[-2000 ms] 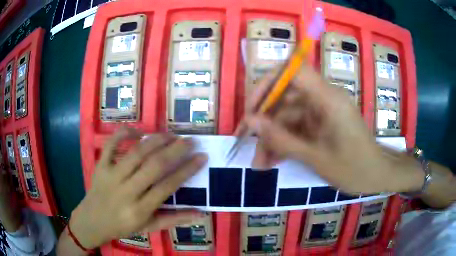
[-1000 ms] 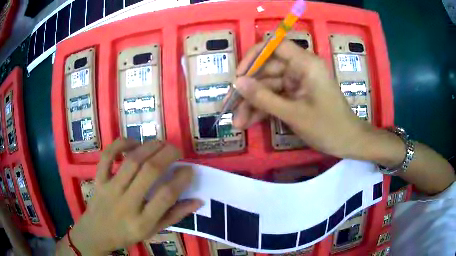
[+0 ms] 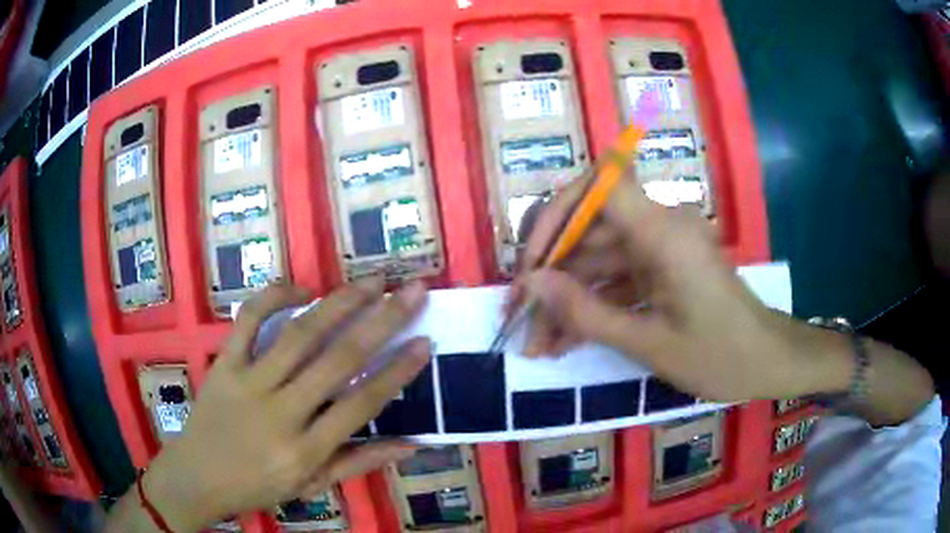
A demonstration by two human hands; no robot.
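Observation:
My right hand [image 3: 646, 292] holds the orange-grip tweezers [image 3: 589, 208]. Their metal tips touch or hover over the top edge of a large black adhesive pad [image 3: 471, 394] on the white release liner strip [image 3: 458, 318]. The pads beside it look shorter. My left hand [image 3: 302, 396] lies spread on the left part of the strip, pressing it and hiding its left end. The strip lies across the foam tray [image 3: 297, 156], over part of the lower row of phones. A phone body [image 3: 380, 161] in the upper row shows a dark square at its lower left.
More phone bodies [image 3: 238, 198] sit in the red tray's pockets. A sheet with black pads [image 3: 135, 47] lies beyond the tray. Another red tray [image 3: 47, 416] is at the left. The dark green bench [image 3: 833, 177] shows at the right. Part of a person's arm is at the lower left edge.
The tweezer tips have moved from the middle upper phone down to the strip. The strip, bowed before, now lies flatter. The tray appears shifted left and up in the view.

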